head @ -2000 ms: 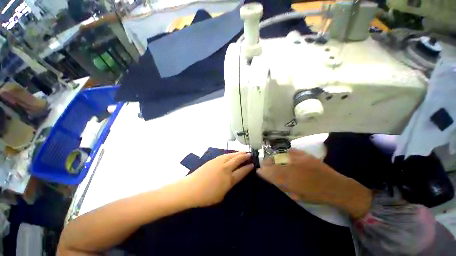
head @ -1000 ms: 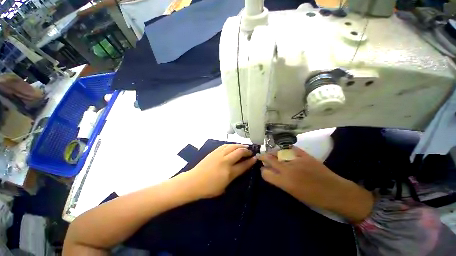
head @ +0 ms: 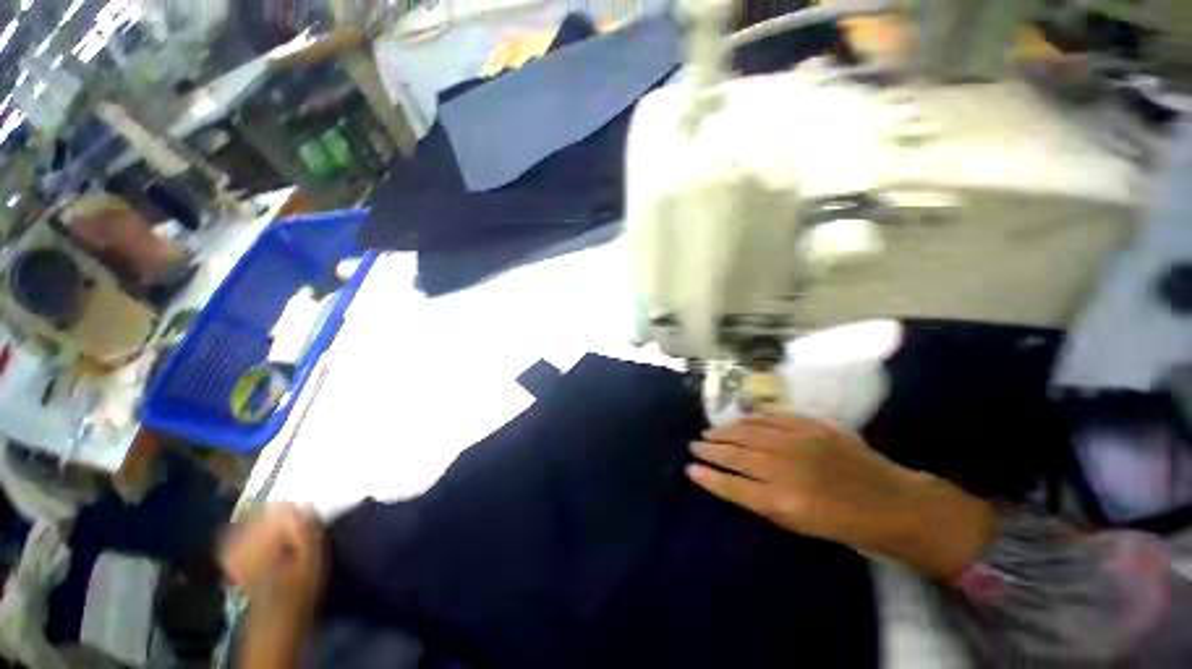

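A dark navy garment panel (head: 562, 510) lies over the white machine table and runs up to the needle area of the cream sewing machine (head: 954, 248). A small square tab (head: 539, 378) sticks out at its upper left edge. My right hand (head: 791, 484) lies on the panel just below the presser foot, fingers pointing left. My left hand (head: 277, 549) is at the panel's far left edge, blurred, with fingers curled; the blur hides whether it grips the cloth. The needle area is also blurred.
A blue basket (head: 209, 396) with a tape roll (head: 262, 391) stands at the left. Spare navy and grey-blue panels (head: 556, 111) lie behind the machine. White cloth (head: 1137, 314) hangs at the right, above dark cloth. The table (head: 405, 418) has a ruler-marked left edge.
My left hand has moved from the presser foot down and left to the panel's left edge. My right hand has stayed near the needle, its fingers now flatter. The view has shifted and blurred.
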